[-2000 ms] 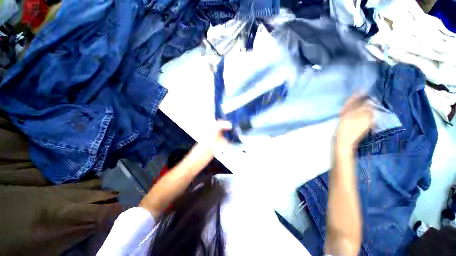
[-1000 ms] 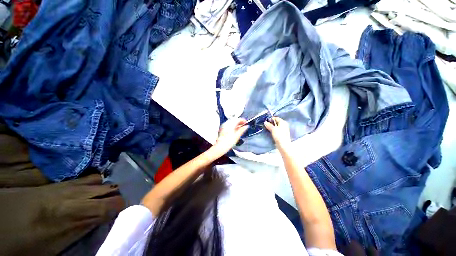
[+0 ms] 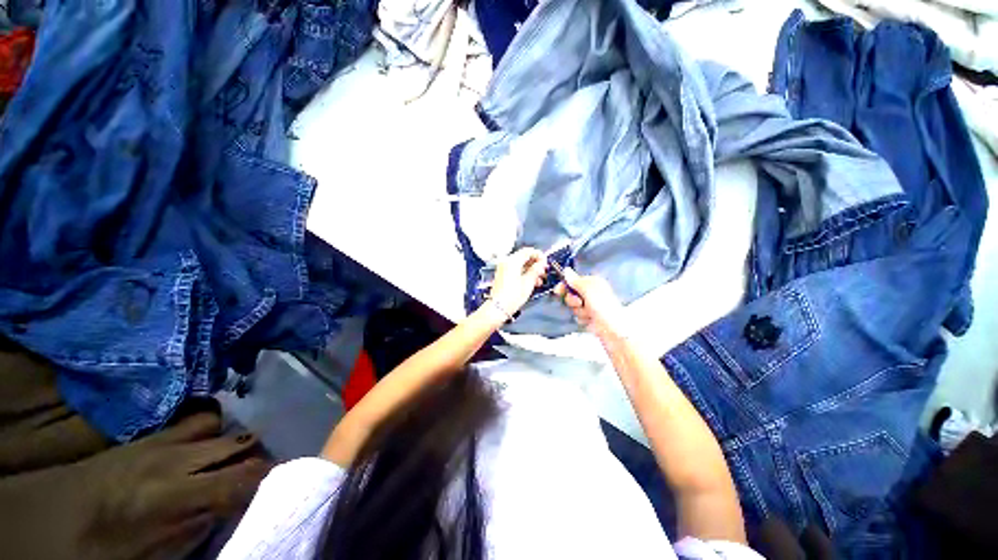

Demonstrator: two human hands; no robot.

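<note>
The inside-out jeans (image 3: 613,164) lie bunched on the white table, pale grey-blue with dark blue edges. My left hand (image 3: 517,279) pinches the dark waistband area (image 3: 558,260) near its seam. My right hand (image 3: 585,295) is close beside it, closed around a small dark tool (image 3: 559,269), probably snips, with its tip at the cloth. The tool is mostly hidden by my fingers. A white pocket bag (image 3: 506,197) lies left of the hands.
The white table (image 3: 372,164) has a blue denim pile (image 3: 99,219) at left and finished-side jeans (image 3: 843,361) at right. Brown garments (image 3: 131,481) lie lower left. Pale cloth (image 3: 432,38) and navy cloth (image 3: 501,24) are at the far side.
The pale jeans were swung and spread, then settled on the table. Both hands came together at the waistband. In the last second they moved slightly left and closer together.
</note>
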